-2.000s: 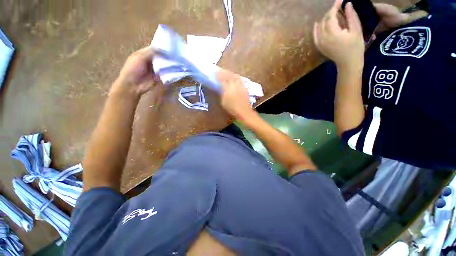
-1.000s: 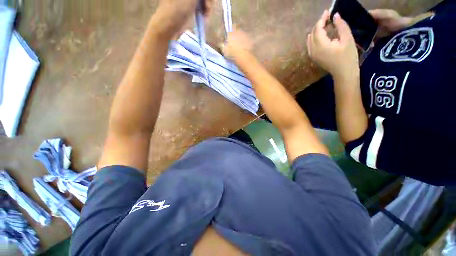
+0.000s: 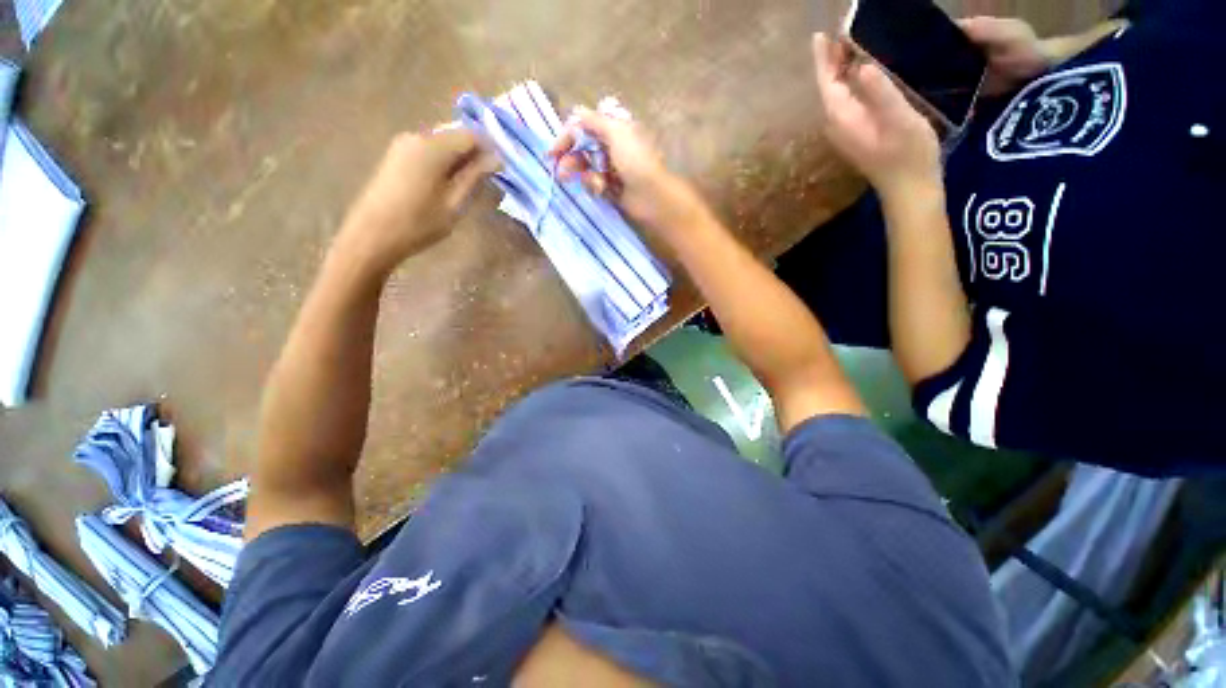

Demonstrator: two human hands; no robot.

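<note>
A striped white and blue fabric bundle [image 3: 598,262] lies slanted on the brown table near its front edge. A narrow fabric tie [image 3: 549,196] crosses its middle. My left hand [image 3: 437,188] is at the bundle's upper left end, fingers pinched on a strip end at the tie. My right hand [image 3: 612,161] is over the bundle's right side with curled fingers holding the other part of the strip. The fingertips partly hide the strip ends.
Several tied striped bundles [image 3: 151,591] lie at the lower left of the worn table [image 3: 269,81]. Folded pale pieces [image 3: 30,255] lie at the far left. A coworker at the right holds a smartphone [image 3: 920,51]. White scraps lie on the green floor.
My hands have come down from above and beside the bundle to its tie. The bundle has turned steeper. The long strip end that stretched upward no longer shows there.
</note>
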